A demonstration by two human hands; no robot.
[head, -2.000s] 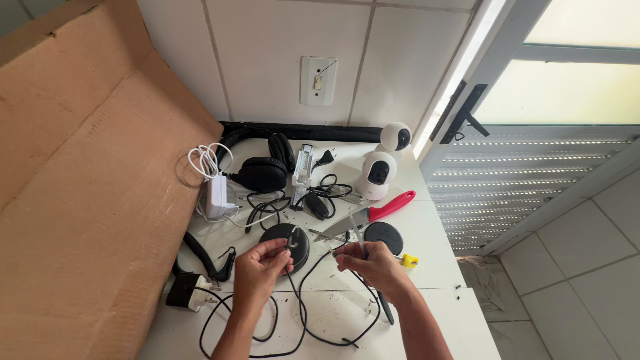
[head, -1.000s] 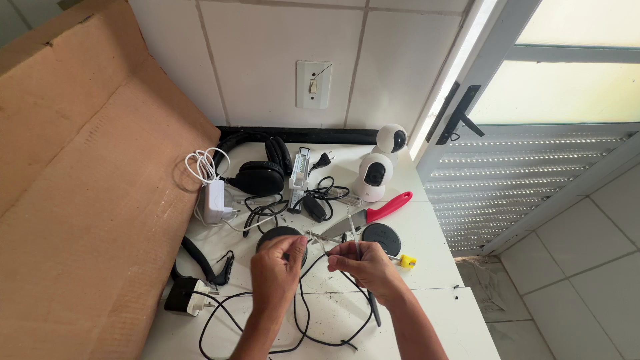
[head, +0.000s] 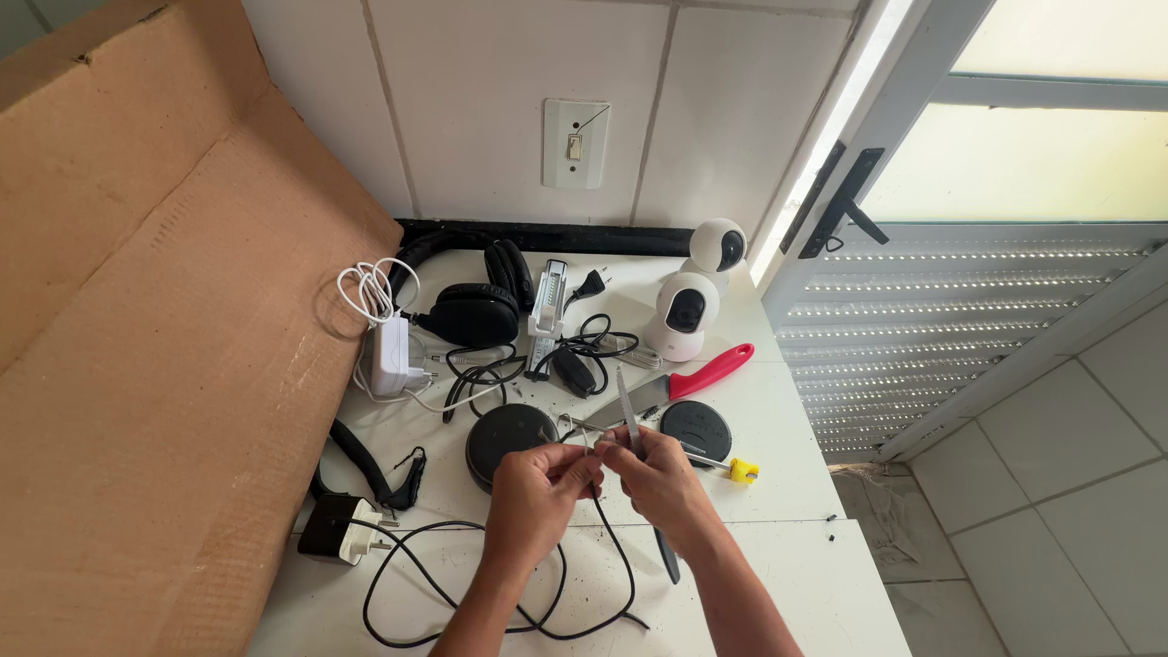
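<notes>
My left hand [head: 552,484] pinches a thin cable end, beside a round black disc-shaped device [head: 502,438]. My right hand [head: 652,470] holds a small serrated knife [head: 628,401], blade pointing up and its dark handle passing below the palm; its fingertips are close to the cable end. A black cable [head: 610,538] hangs from between the hands and loops over the white surface. Behind the hands lies a larger knife with a red handle [head: 712,371]. A second round black disc [head: 696,431] and a screwdriver with a yellow handle [head: 744,471] are right of my right hand.
A cardboard box [head: 173,301] stands on the left. Further back are black headphones [head: 474,310], a white power adapter [head: 392,356], tangled black cables [head: 584,356] and two white cameras [head: 683,315]. A black plug adapter [head: 338,529] lies at the left front of the white table [head: 785,566].
My hands, apart two seconds ago, have come together at the cable end. The small knife's blade now stands up from my right hand.
</notes>
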